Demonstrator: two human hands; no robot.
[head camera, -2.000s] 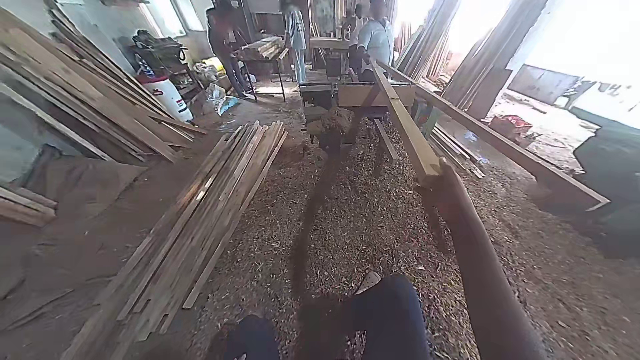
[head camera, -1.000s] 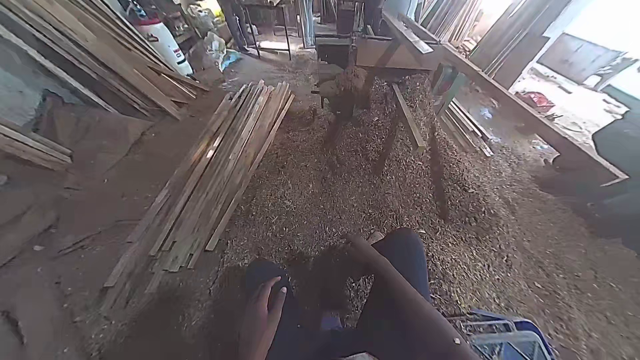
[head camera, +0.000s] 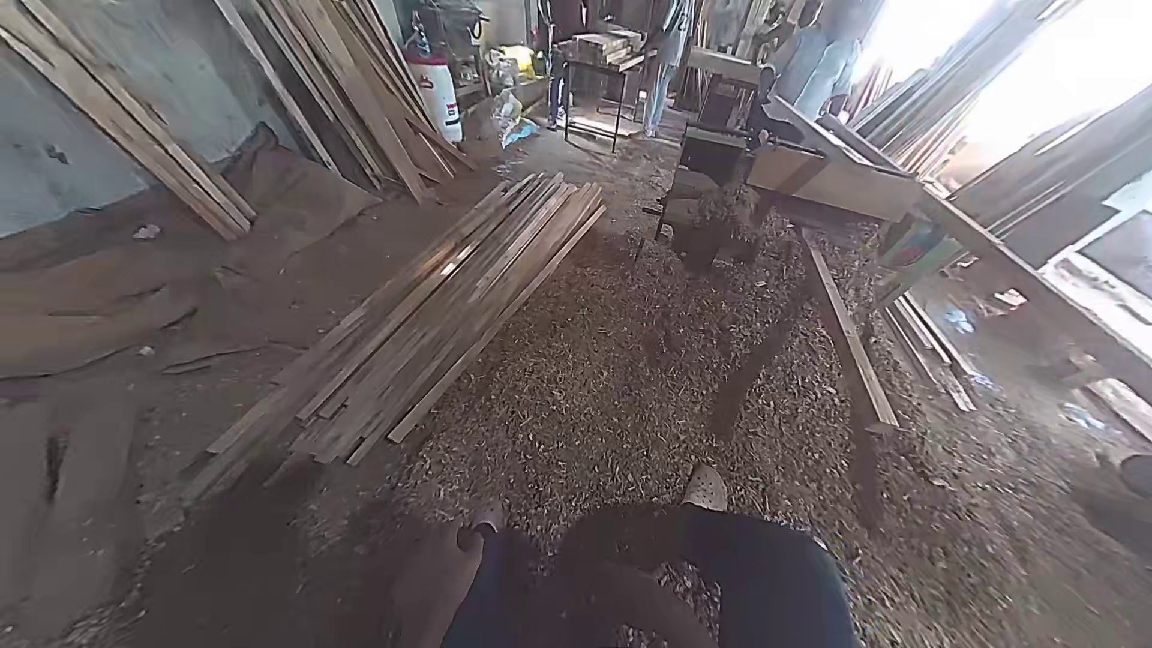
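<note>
Low in the head view, my left hand (head camera: 436, 562) is a dark, blurred shape beside my left leg; its fingers are hard to make out. My right hand (head camera: 598, 576) lies in shadow between my legs, with its forearm reaching in from the bottom edge. Neither shows a held object, though shadow hides their grip. Ahead and to the left, a pile of long, thin wooden strips (head camera: 450, 315) lies on the floor. A single wooden strip (head camera: 850, 333) slopes down from the machine with a wooden side board (head camera: 828, 184) onto the shavings.
Wood shavings (head camera: 585, 378) cover the floor around my feet. Boards (head camera: 333, 90) lean on the left wall. A white container (head camera: 438, 99) stands behind the pile. A person (head camera: 814, 67) is at the machine. A long beam (head camera: 1035, 279) slants across the right side.
Two seconds ago my right hand held the end of a long wooden board; by one second ago it had let go and come down near my legs. The view has since tilted up.
</note>
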